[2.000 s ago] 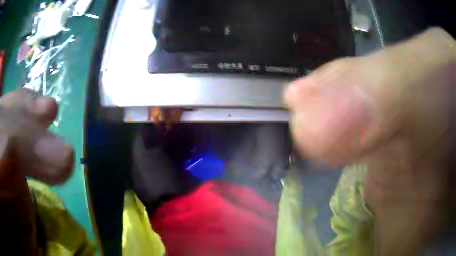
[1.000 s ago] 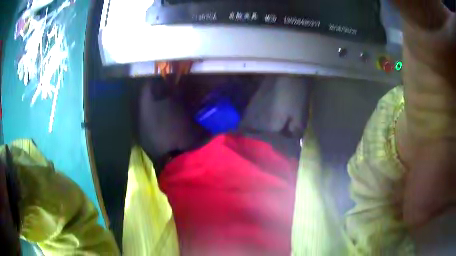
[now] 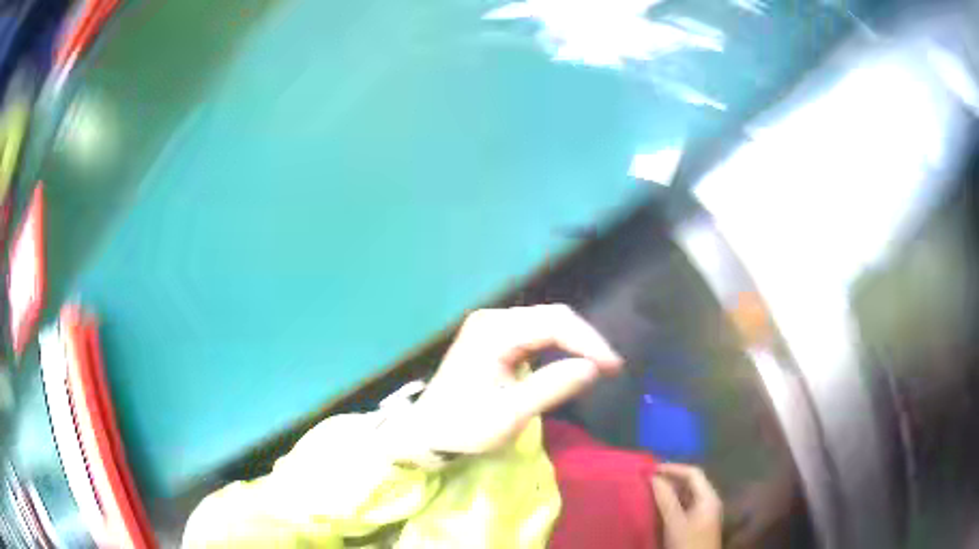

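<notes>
My left hand (image 3: 510,375), in a yellow sleeve, is over the bench's front edge at lower centre. Its thumb and forefinger are curved with their tips close together, and no object shows between them. My right hand (image 3: 692,509) is small at the bottom edge, beside the red clothing (image 3: 601,493) on my front; its fingers are bent and partly cut off, and whether it holds anything is unclear. The silver machine bed (image 3: 837,161) is overexposed and blurred at the right. The dispensing fixture cannot be made out.
The green bench (image 3: 290,225) fills the upper left and centre. A tangled white heap (image 3: 612,32) lies at its back, near the machine. Red-edged flat things (image 3: 97,429) stand at the far left. A blue object (image 3: 671,424) is low between bench and machine.
The view has swung left from the machine to the green bench. My left hand has come into clear view at the centre. My right hand has moved from beside the machine's buttons to my front.
</notes>
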